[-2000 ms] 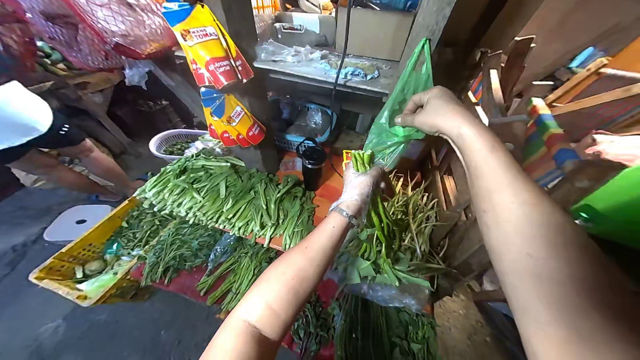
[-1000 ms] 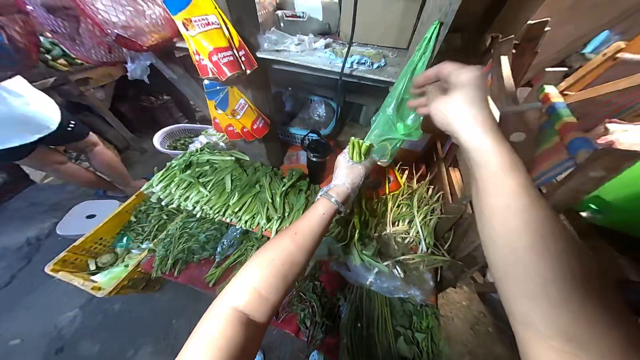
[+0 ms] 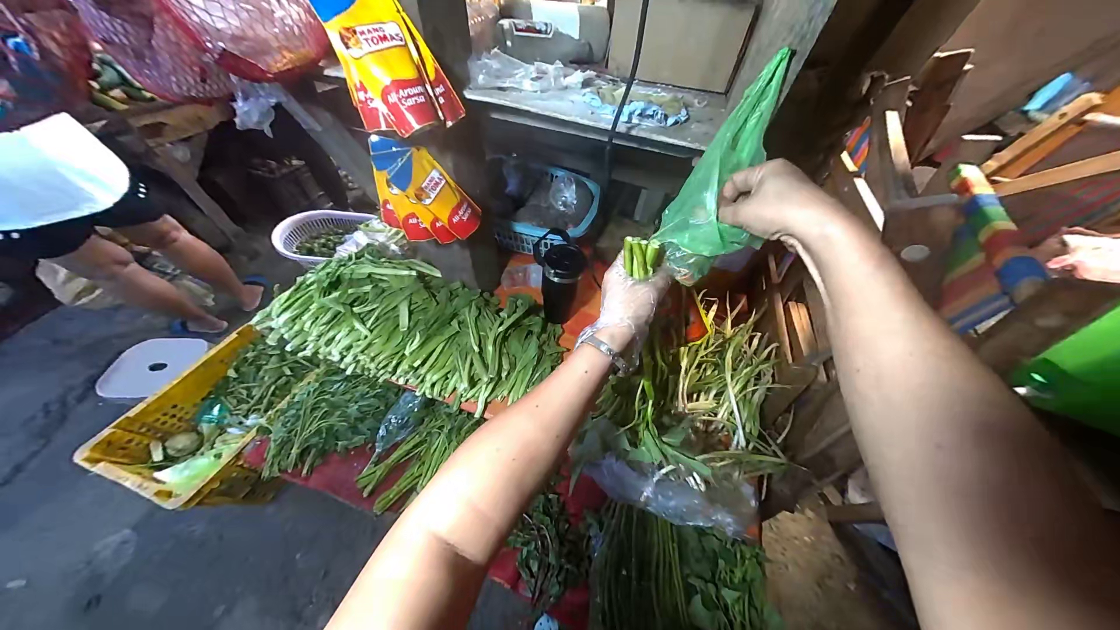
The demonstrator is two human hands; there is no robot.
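Observation:
My left hand [image 3: 632, 302], in a clear plastic glove with a bracelet at the wrist, grips a bunch of green vegetable stalks [image 3: 641, 256] with the cut ends up. The leafy part hangs below the hand. Beside it, my bare right hand [image 3: 763, 203] pinches the side of a green plastic bag [image 3: 731, 149]. The bag hangs from the wooden post, its lower end close to the stalks. Whether it touches them I cannot tell. Below and left of my left hand lie rows of leafy green bundles [image 3: 411, 324]. Long yellowish-green vegetables [image 3: 731, 367] lie to its right.
A black tumbler [image 3: 561, 284] stands behind the bundles. A yellow crate [image 3: 140, 442] with vegetables sits at the left, near a white stool [image 3: 150, 367] and a person's legs [image 3: 166, 262]. Sauce pouches [image 3: 411, 96] hang from a post. Wooden slats [image 3: 901, 157] stand at the right.
My right hand was at the bag's upper part, came off it with fingers spread, and now pinches it lower down. My left hand has kept its hold on the stalks.

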